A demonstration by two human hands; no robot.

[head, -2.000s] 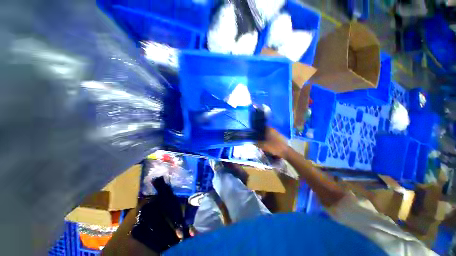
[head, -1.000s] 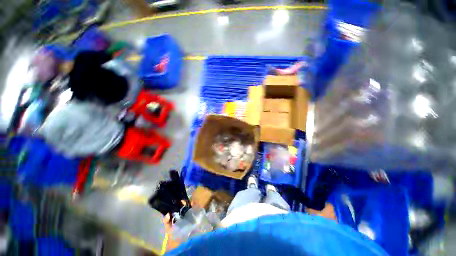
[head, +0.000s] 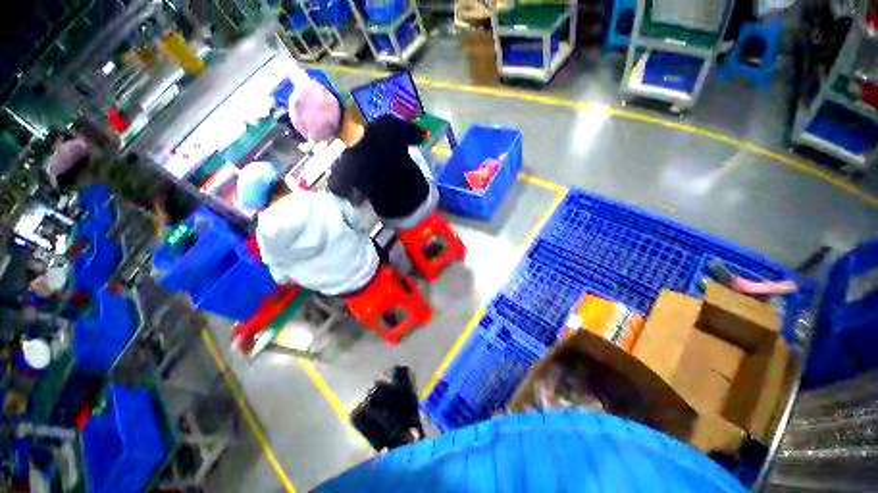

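Observation:
A black wire bundle shows at the bottom, left of the blue curved fabric or brim that fills the lower edge. The bundle is over the grey floor and its lower end is cut off by the blue shape. No fingers show on it; my left hand is hidden or out of the picture. My right hand is not seen either. A small dark thing, too blurred to name, shows at the lower right.
A blue pallet holds open brown cartons and an orange-white box. Two people sit on red stools at a bench. A blue tote stands behind them. Yellow lines cross the grey floor.
The view has swung from the big blue tote to the pallet, then further toward the seated people and aisle. The hands seen earlier no longer show. The black bundle still shows at the bottom.

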